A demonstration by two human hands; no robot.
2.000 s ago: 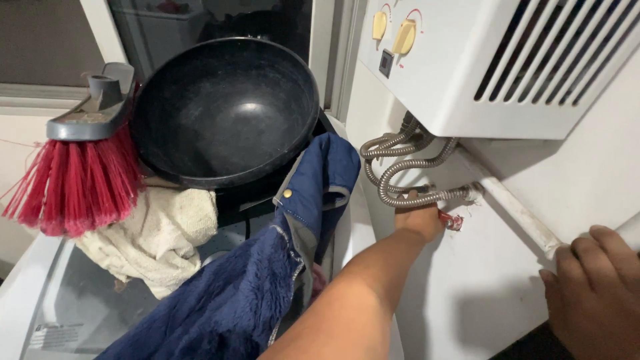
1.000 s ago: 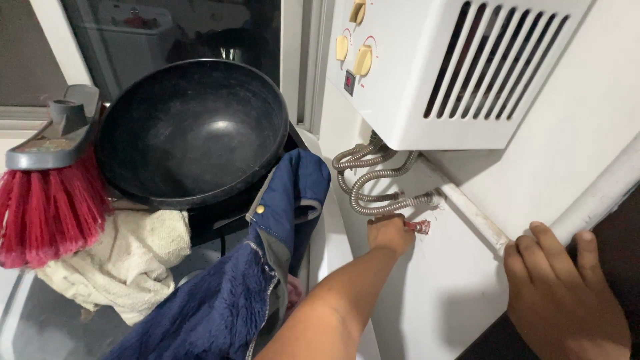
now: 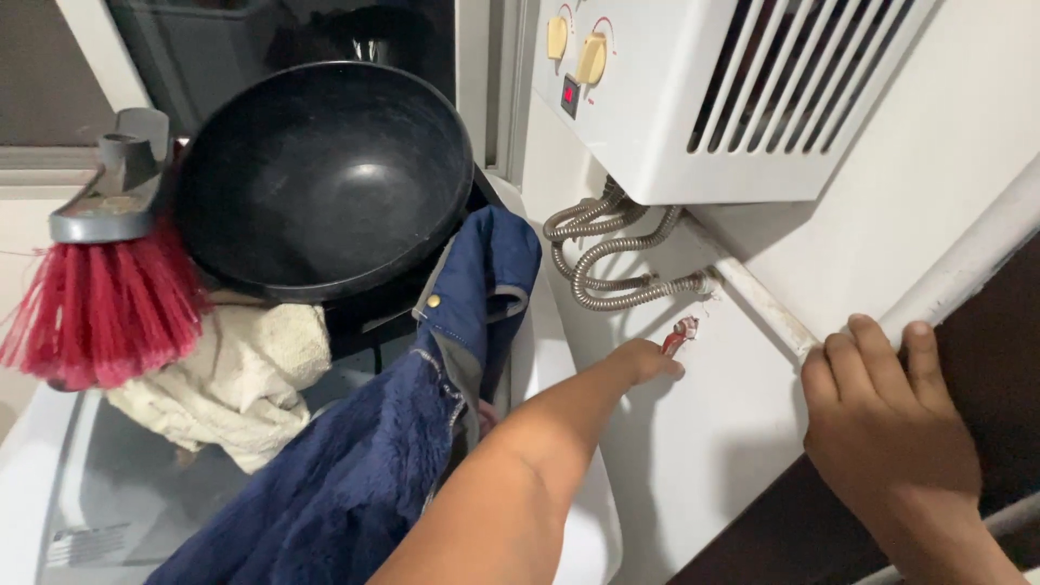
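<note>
My left hand [image 3: 646, 361] reaches down to the white wall with its fingers at a small red valve handle [image 3: 673, 339]; the fingertips are partly hidden, so the grip is unclear. Above it, braided or corrugated metal hoses [image 3: 621, 280] loop beneath a white water heater [image 3: 642, 122]. The heater has cream knobs [image 3: 593, 58] and a small display [image 3: 570, 96] lit red. My right hand [image 3: 890, 406] rests with spread fingers on the wall edge, by the joint of a white pipe [image 3: 764, 305] and a thicker white pipe [image 3: 967, 252].
On the left, a washing machine [image 3: 601, 512] bears a black basin [image 3: 317, 179], a cream cloth [image 3: 236, 374] and a navy fleece-lined garment [image 3: 349, 479]. A broom head with red bristles [image 3: 114, 301] stands beside the basin. Behind is a window frame [image 3: 479, 89].
The heater's small display, dark two seconds ago, is now lit red. My left hand has shifted slightly down from the hoses, showing more of the red handle.
</note>
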